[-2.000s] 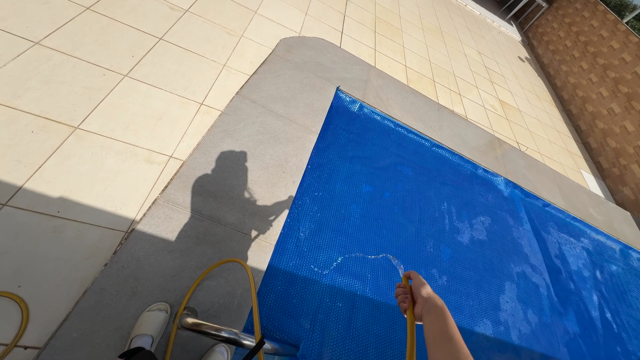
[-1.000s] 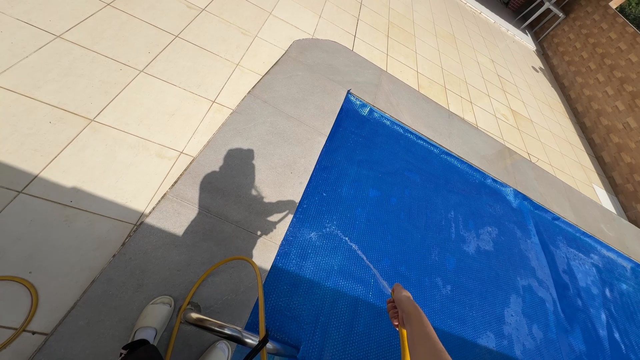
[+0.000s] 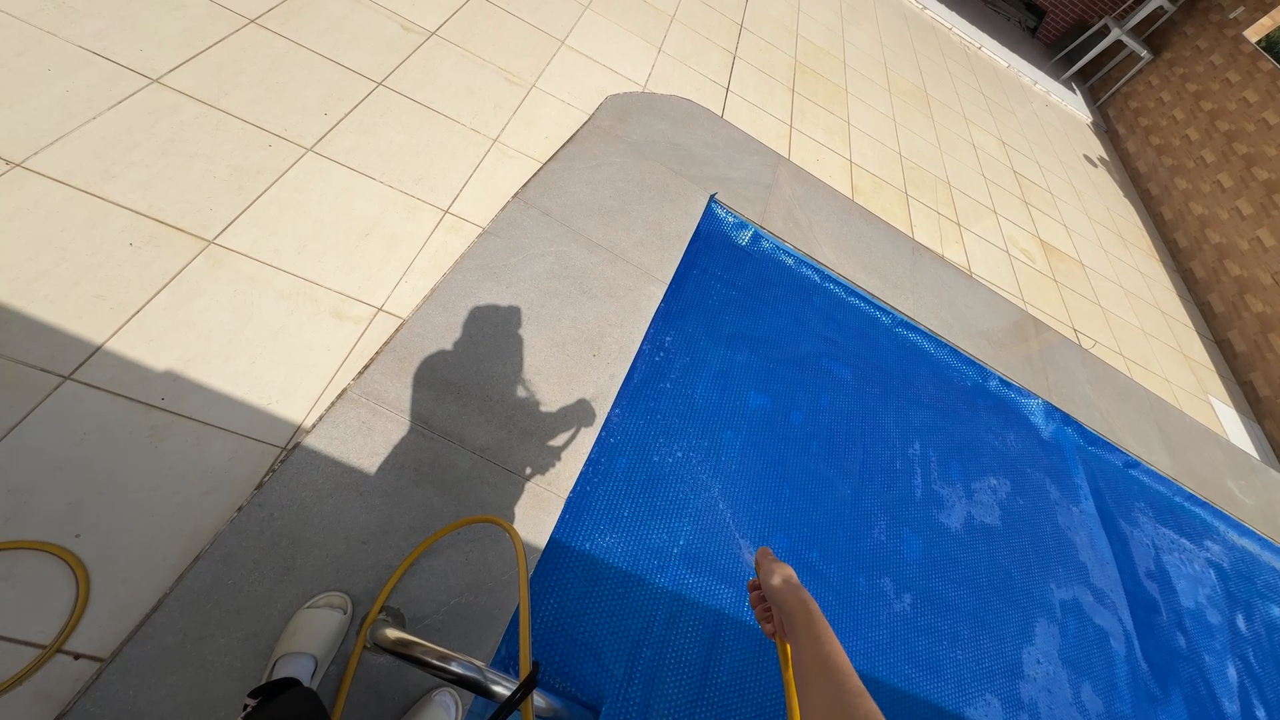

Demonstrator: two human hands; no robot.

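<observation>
My right hand [image 3: 775,592] grips a yellow garden hose [image 3: 788,680] near its end, over the blue bubble pool cover [image 3: 820,450]. A thin spray of water leaves the hose end toward the upper left and falls on the cover. My left hand is out of view. A loop of the same-coloured hose [image 3: 462,522] arches beside a metal pool handrail [image 3: 440,655] at the bottom, with a black strap or cord near it.
Grey stone coping [image 3: 620,190] borders the pool, with cream floor tiles [image 3: 240,190] beyond. My feet in pale slides [image 3: 310,635] stand beside the rail. Another hose curve [image 3: 75,600] lies at left. A brown patterned wall [image 3: 1200,170] and white metal frame [image 3: 1120,40] are at upper right.
The water first arced up and left from the hose end; now it runs as a thinner, straighter spray. My right thumb now lies over the hose end.
</observation>
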